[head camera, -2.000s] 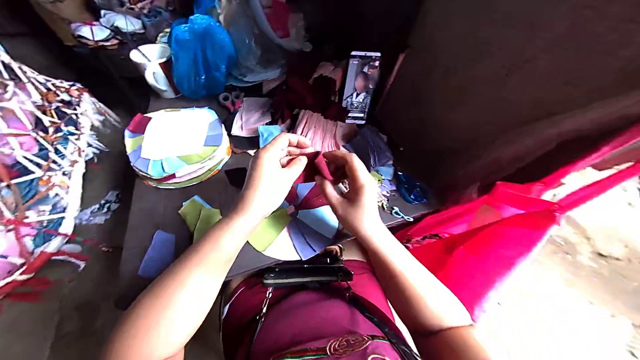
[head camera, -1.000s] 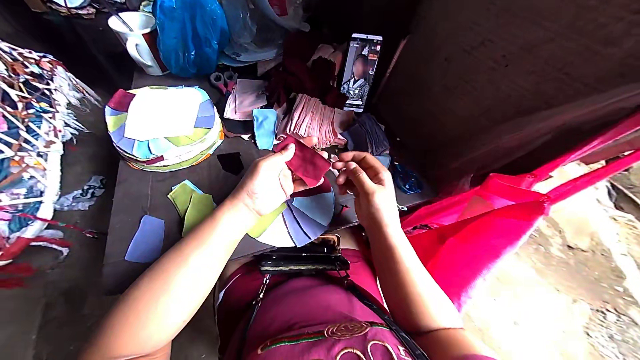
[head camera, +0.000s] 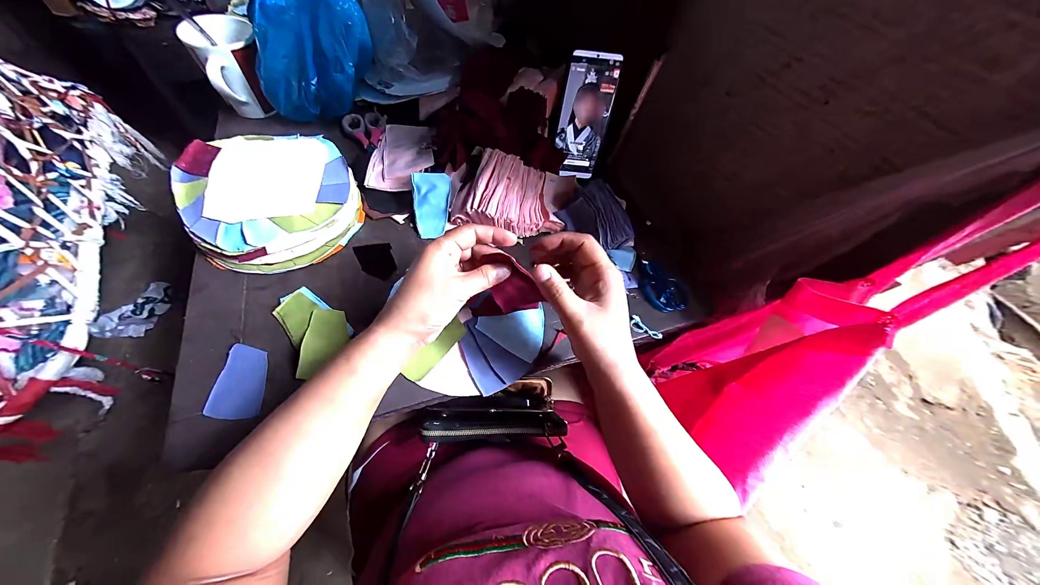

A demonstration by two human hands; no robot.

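My left hand (head camera: 443, 284) pinches a dark red fabric piece (head camera: 513, 291) between thumb and fingers. At its right edge is my right hand (head camera: 581, 284), fingers bent; whether it grips the cloth or something small is unclear. Below both hands lies a round patchwork (head camera: 494, 349) of blue, white and green pieces, partly hidden by my left hand. A stack of round patchworks (head camera: 268, 236) with a white square sheet (head camera: 264, 180) on top stands at the left. Green pieces (head camera: 321, 337) and a blue-violet piece (head camera: 236, 382) lie nearer me on the dark table.
Pink fabric pieces (head camera: 508, 191), a light blue piece (head camera: 431, 203), scissors (head camera: 363, 128) and a propped phone (head camera: 589, 114) are at the back. Behind stand a mug (head camera: 227, 65) and a blue plastic bag (head camera: 310, 57). Blue-handled scissors (head camera: 662, 286) lie right, beside bright pink cloth (head camera: 780, 349).
The dark red piece, spread flat above my left hand one second ago, is now tilted and folded lower between my hands. My right hand has come closer to my left hand.
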